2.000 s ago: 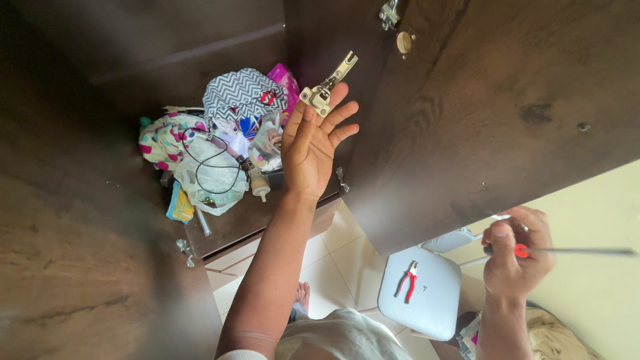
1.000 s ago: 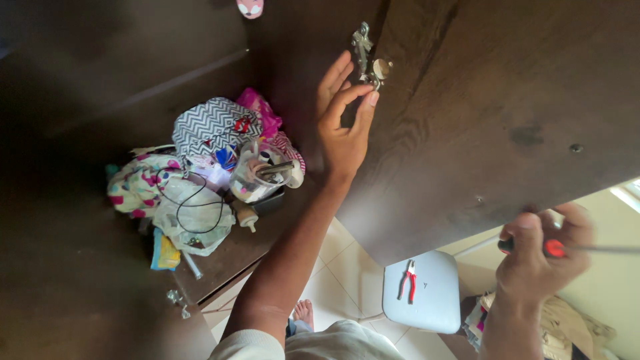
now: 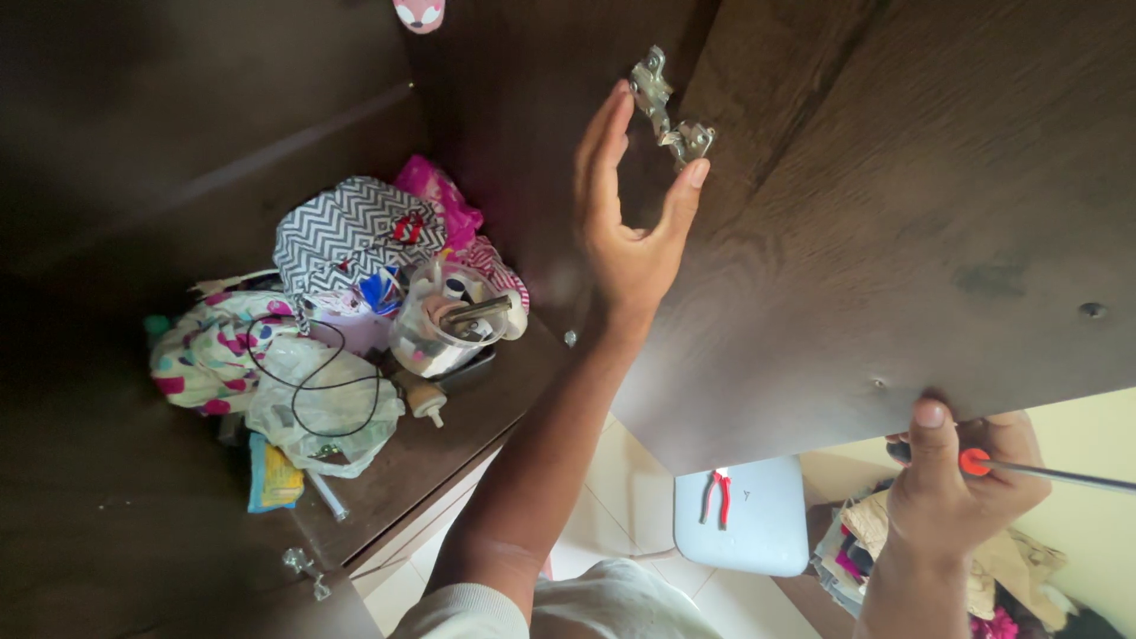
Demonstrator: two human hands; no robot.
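My left hand [image 3: 630, 213] is raised at the upper middle, its thumb and fingertips around a metal cabinet hinge [image 3: 667, 111] that lies against the cabinet, between the side panel and the dark wooden door [image 3: 923, 213]. At the lower right, my right hand [image 3: 958, 488] grips a screwdriver [image 3: 1056, 472] with a red and black handle, its shaft pointing right. The thumb of that hand rests against the door's edge. Small round marks or holes show in the door.
Cloth bags [image 3: 355, 235], a clear plastic tub [image 3: 448, 319] and a plastic bag [image 3: 324, 399] fill part of the shelf at left. Another hinge [image 3: 306, 572] is at lower left. Red-handled pliers [image 3: 717, 500] lie on a pale stool [image 3: 754, 541]. Folded clothes [image 3: 856, 541] are at lower right.
Two seconds ago my left hand held a loose hinge away from the cabinet; now it is at the hinge by the door. My right hand has come up against the door's edge with the screwdriver.
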